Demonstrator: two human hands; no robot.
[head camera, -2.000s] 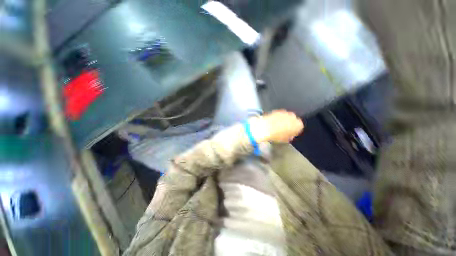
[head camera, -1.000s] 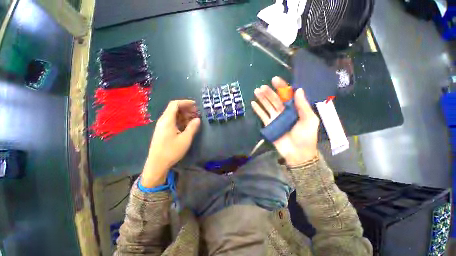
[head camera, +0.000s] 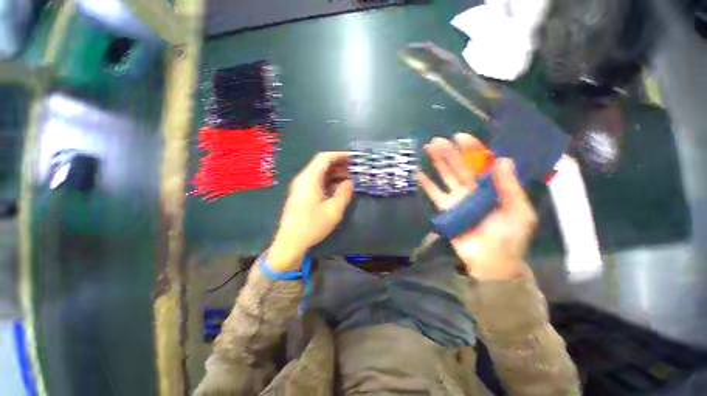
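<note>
A circuit board group (head camera: 384, 167) lies on the dark green bench in front of me, blurred by motion. My left hand (head camera: 314, 207) is at its left edge, thumb and fingers curled and apart; whether they touch the boards is unclear. My right hand (head camera: 496, 230), right of the boards, holds the soldering gun (head camera: 529, 139) loosely, its dark blue grip across the palm and the orange trigger by the fingers. The gun's metal tip points up and left, away from the boards. A blue wrist strap (head camera: 285, 271) is on my left wrist.
Black lead wires (head camera: 242, 94) and red lead wires (head camera: 236, 160) lie at the bench's left, beside the worn edge (head camera: 172, 209). A white strip (head camera: 575, 220) lies right of my right hand. A white cloth (head camera: 502, 35) and blurred fan (head camera: 593, 42) are at the upper right.
Since the first frame, the view has turned to the bench and both hands. In the last second, the scene has shifted right in view, and my left hand appears closer to the boards.
</note>
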